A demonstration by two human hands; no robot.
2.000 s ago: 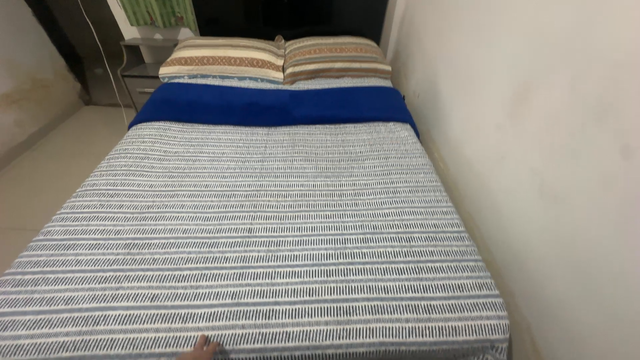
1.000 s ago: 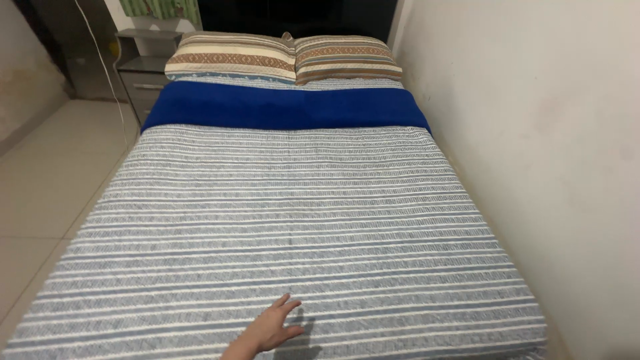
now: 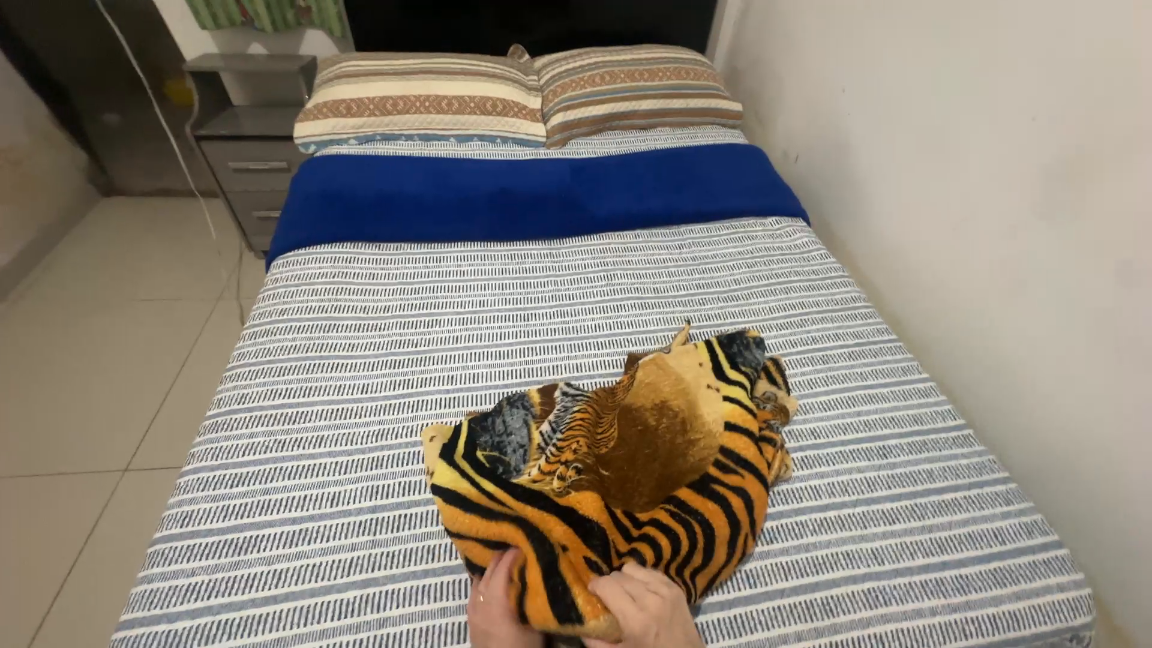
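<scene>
A plush blanket (image 3: 666, 450) with orange, black and brown tiger print lies bunched on the near half of the bed, over a striped bedspread (image 3: 504, 315). At its near edge my left hand (image 3: 499, 598) grips the fabric, a ring on one finger. To the right, my right hand (image 3: 643, 603) is closed on the same edge. Parts of both hands' fingers are hidden by the cloth. The blanket's far end sits in loose folds, away from my hands.
A folded blue blanket (image 3: 540, 198) crosses the bed below two striped pillows (image 3: 423, 99). A grey nightstand (image 3: 256, 171) stands left of the bed, near a hanging white cable (image 3: 162, 117). The wall (image 3: 972, 225) runs along the right side.
The tiger-print blanket is now on the bed, held in both hands; neither earlier frame shows it. One hand was over the bedspread with nothing in it a second ago.
</scene>
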